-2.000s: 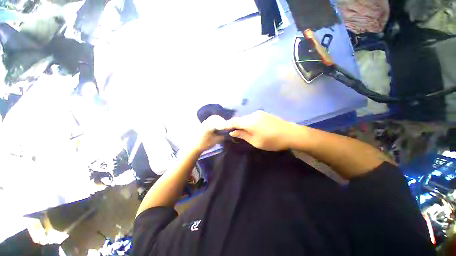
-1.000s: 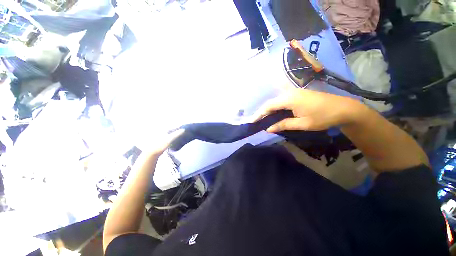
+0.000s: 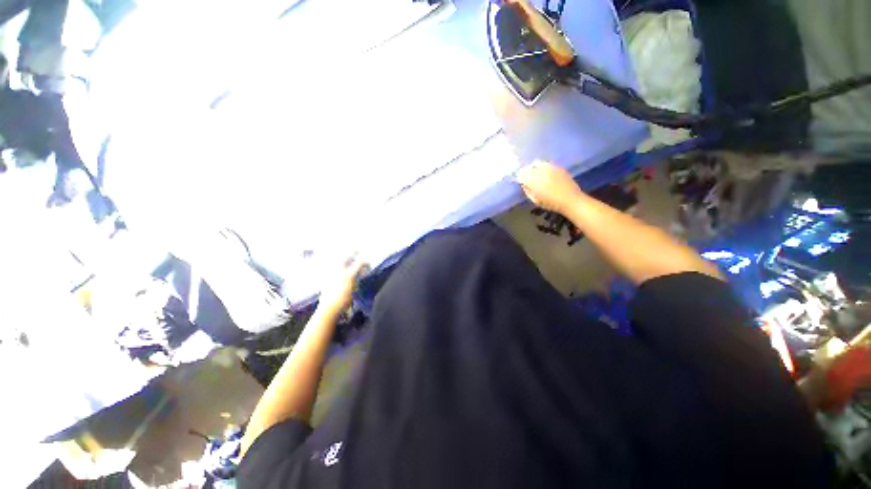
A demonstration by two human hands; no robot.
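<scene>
My left hand [image 3: 350, 278] is at the table's near edge, small, and partly washed out by glare. My right hand [image 3: 546, 184] is at the same edge further right, with its fingers curled in. A pale, overexposed panel [image 3: 449, 191] lies between and beyond the hands, with a thin dark line along it. I cannot tell whether either hand grips its edge. The steam iron [image 3: 525, 53], a dark pointed plate with a pale outline and a brown-orange handle, rests on the table beyond my right hand. No dark strip shows in the hands.
The blue-lavender table cover [image 3: 583, 119] shows around the iron. A thick black hose [image 3: 635, 103] runs right from the iron. Pale and dark cloth lies beyond the table's right side. Overexposed fabric piles fill the left. Blue bags [image 3: 797, 253] and scraps lie at the lower right.
The dark strip stretched between my hands a second ago is out of sight. My hands are now apart at the table edge. The view has shifted, so the iron appears higher and further left.
</scene>
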